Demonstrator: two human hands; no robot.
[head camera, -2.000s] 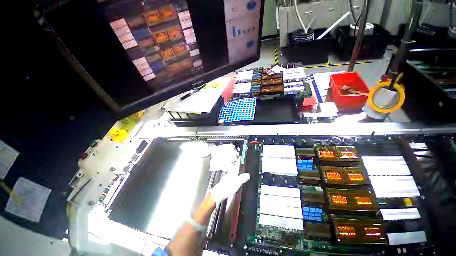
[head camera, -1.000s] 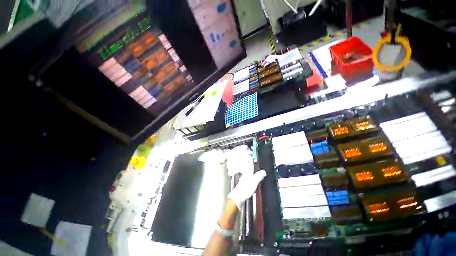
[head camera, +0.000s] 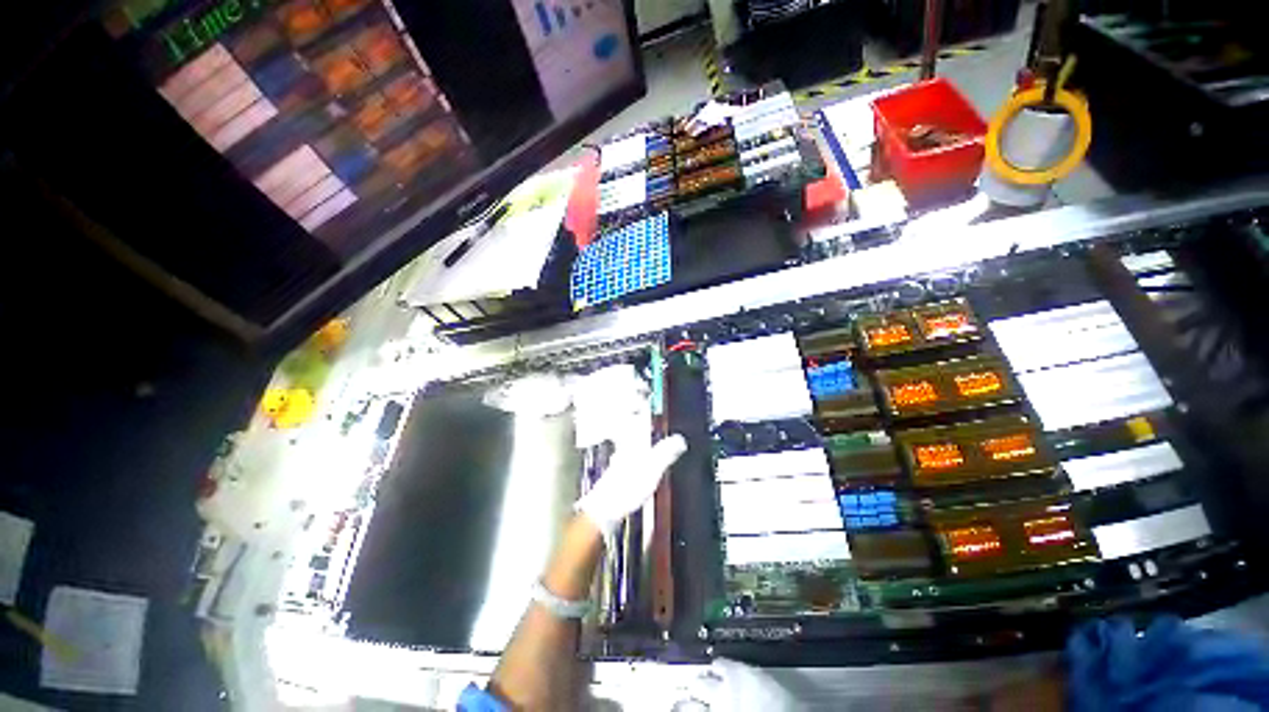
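Note:
A large dark green circuit board (head camera: 786, 591) lies in a black carrier, crowded with white blocks (head camera: 782, 508), amber transformers (head camera: 981, 452) and small blue components (head camera: 870, 509). My left hand (head camera: 629, 484), in a white glove, rests at the carrier's dark red-brown end bar (head camera: 663, 556), left of the board. One finger points up and right; the others are hidden. My right hand (head camera: 738, 690) is a blurred white shape, cut off by the bottom edge, with its blue sleeve at the lower right. Whether it holds anything does not show.
A white cloth (head camera: 612, 403) lies on the rails beyond my left hand. A metal rail (head camera: 779, 295) runs behind the board. Beyond it are a blue-dotted sheet (head camera: 622, 262), another board (head camera: 696, 160), a red bin (head camera: 930, 136) and a yellow ring (head camera: 1037, 136). A large monitor (head camera: 334, 125) hangs at upper left.
The view has tilted and shifted. My left hand stays at the end bar. My right sleeve, forearm and part of the glove have come in along the bottom edge.

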